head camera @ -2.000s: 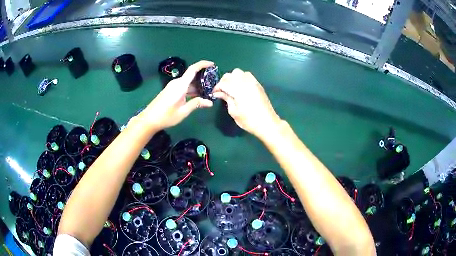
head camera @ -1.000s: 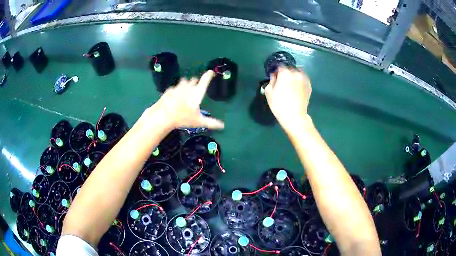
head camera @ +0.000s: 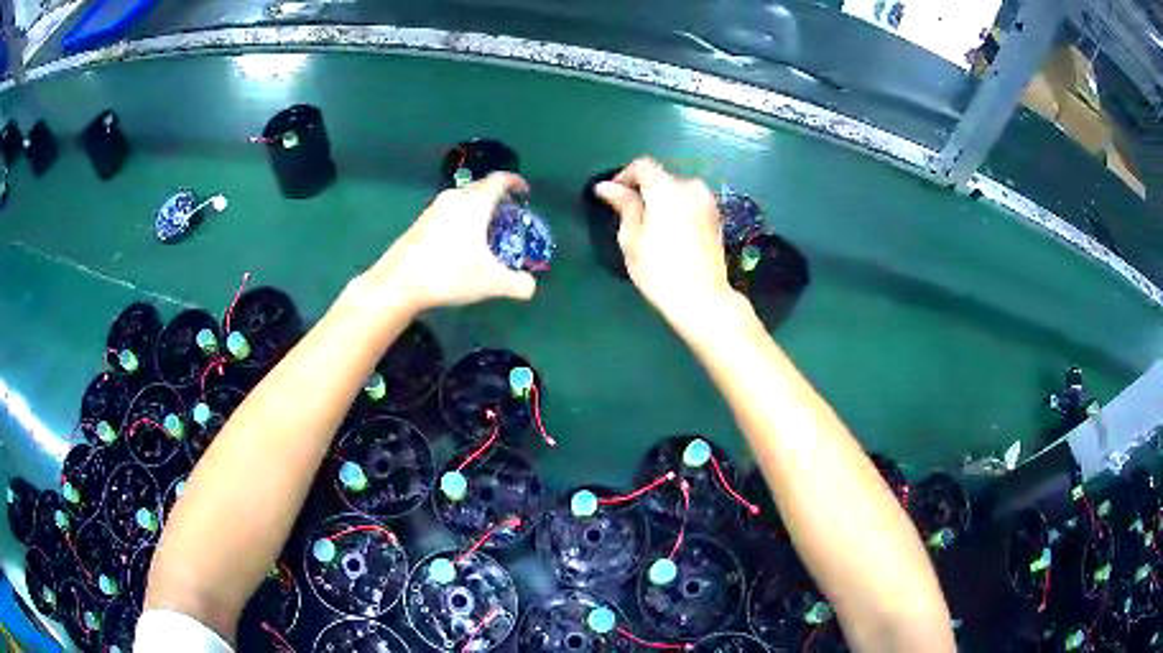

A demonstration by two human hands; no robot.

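Observation:
My left hand (head camera: 466,249) holds a round blue-purple circuit board (head camera: 520,237) between thumb and fingers, above the bench. My right hand (head camera: 663,230) is at a black housing (head camera: 605,227), its fingertips over the housing's top; the hand hides the contact. Just right of my right hand a black housing (head camera: 777,273) with a green-topped component (head camera: 750,258) stands beside another circuit board (head camera: 740,214). A further housing (head camera: 480,162) stands behind my left hand, partly hidden.
Many black housings (head camera: 593,537) with red leads are massed close to me. More housings (head camera: 300,152) stand at the left. A loose circuit board with a white lead (head camera: 177,217) lies there on the green bench (head camera: 383,109). A pale metal edge (head camera: 510,59) and upright post (head camera: 1008,96) bound the far side.
My left hand, empty a second ago, now holds a circuit board. My right hand has moved left, away from the board it was touching, to a black housing.

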